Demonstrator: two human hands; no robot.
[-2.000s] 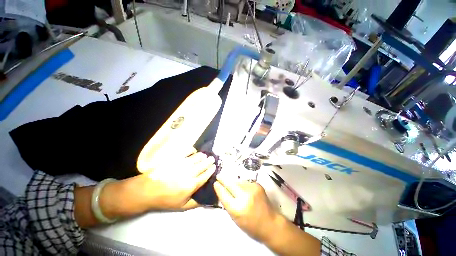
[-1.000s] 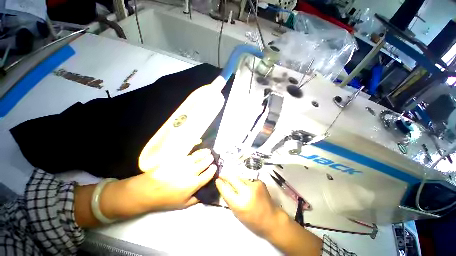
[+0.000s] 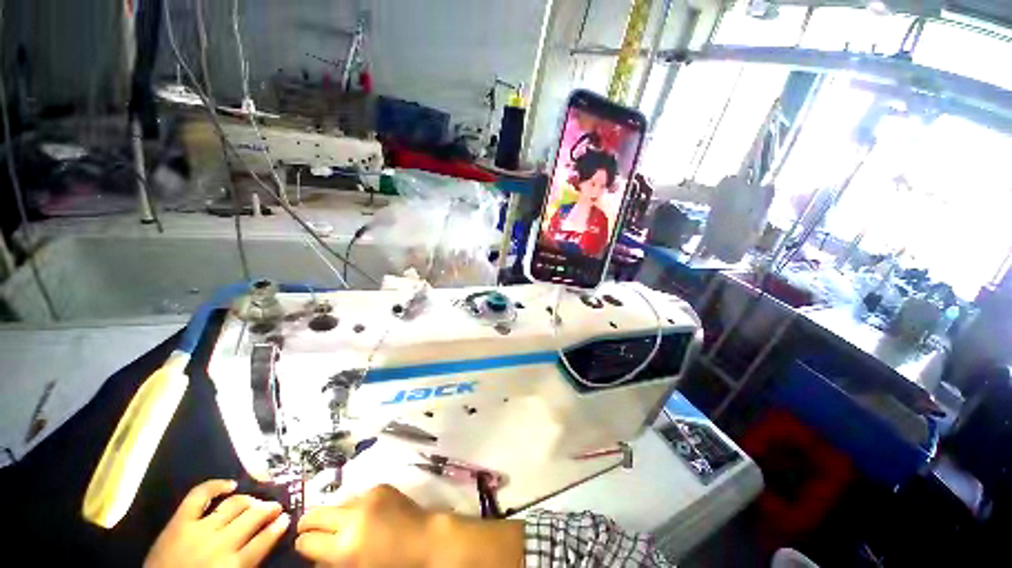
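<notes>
The white Jack lockstitch machine (image 3: 499,399) stands in front of me. Black fabric (image 3: 183,444) lies left of and under the needle area (image 3: 300,460). My left hand (image 3: 222,527) rests on the fabric at the presser foot, its lower part cut off by the picture's edge. My right hand (image 3: 383,530) is just right of it, with fingertips bent down near the foot. The fingertips of both hands press on the cloth edge. The glowing sewing lamp (image 3: 139,438) hangs over the fabric. Reddish thread snips (image 3: 461,470) lie on the machine bed.
A phone (image 3: 586,189) showing a red-toned video stands behind the machine head. A crumpled clear plastic bag (image 3: 438,227) is behind left. A thin dark rod (image 3: 566,482) lies on the bed. A control panel (image 3: 697,446) is at the right end. Another sewing machine (image 3: 300,150) stands farther back.
The view has swung up and to the right, bringing the phone and windows into sight. The machine and hands now sit lower left in the picture. Both hands remain at the needle area.
</notes>
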